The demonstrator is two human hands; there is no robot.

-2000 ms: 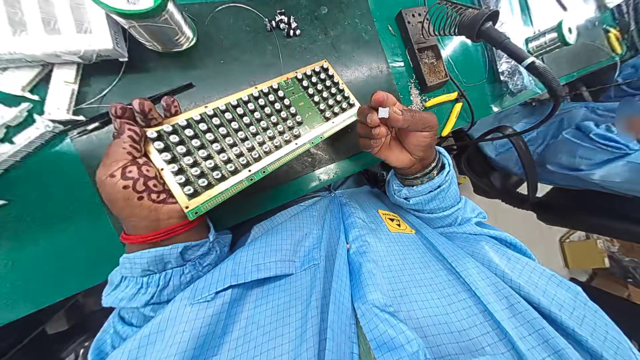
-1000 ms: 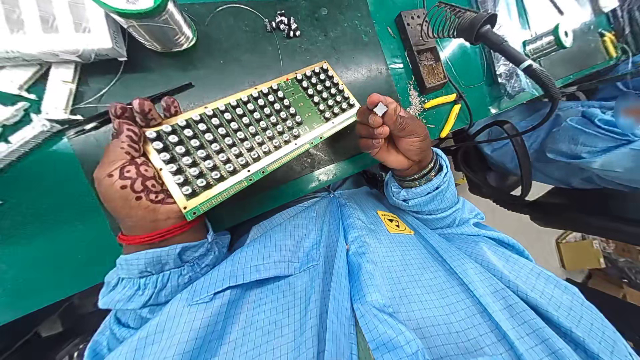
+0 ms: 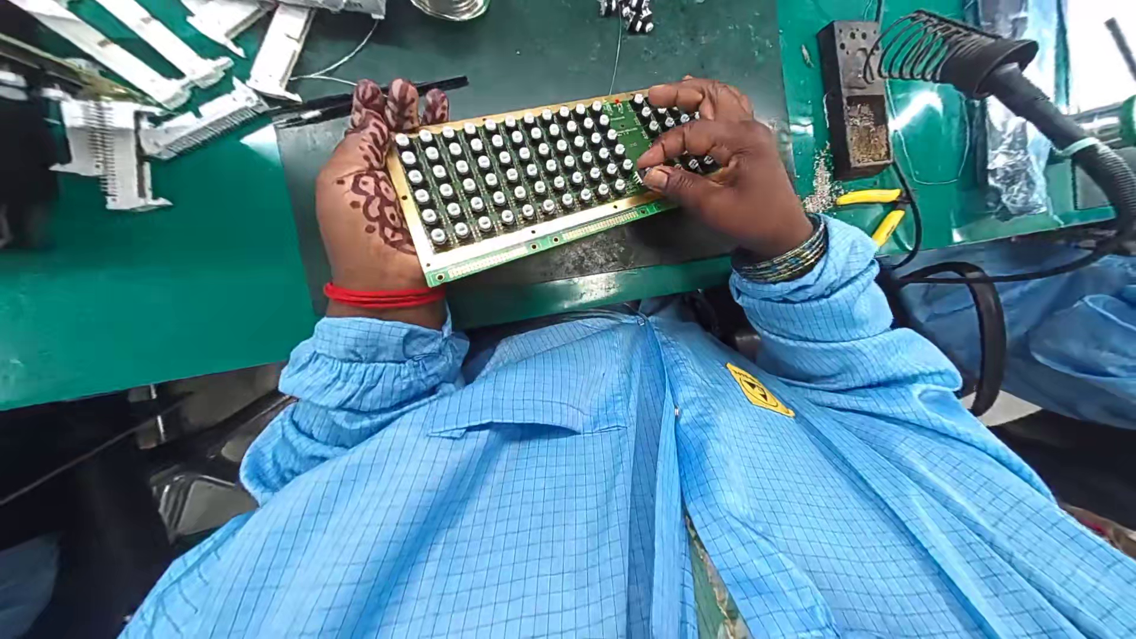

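Observation:
A green circuit board (image 3: 550, 232) with a metal edge frame carries rows of black push-button switches with white round tops. My left hand (image 3: 373, 191) holds the board's left end, its fingers behind and past the upper left corner. Over the right part of the board is my right hand (image 3: 719, 155), thumb and fingertips together at a switch beside the bare green strip. Whether a small piece is between those fingertips cannot be told. The right hand hides part of the rightmost switches.
White plastic connectors (image 3: 111, 151) lie at the upper left. Loose switches (image 3: 632, 13) and a solder wire spool (image 3: 451, 7) are at the top. On the right are a soldering iron stand (image 3: 856, 106), yellow-handled pliers (image 3: 874, 200) and a black cable. Another person's blue sleeve (image 3: 1021, 311) shows at the right.
My right hand, which held a small whitish square piece beside the board's right end, has moved left onto the board. The piece is no longer visible. My left hand still holds the board. The view has shifted.

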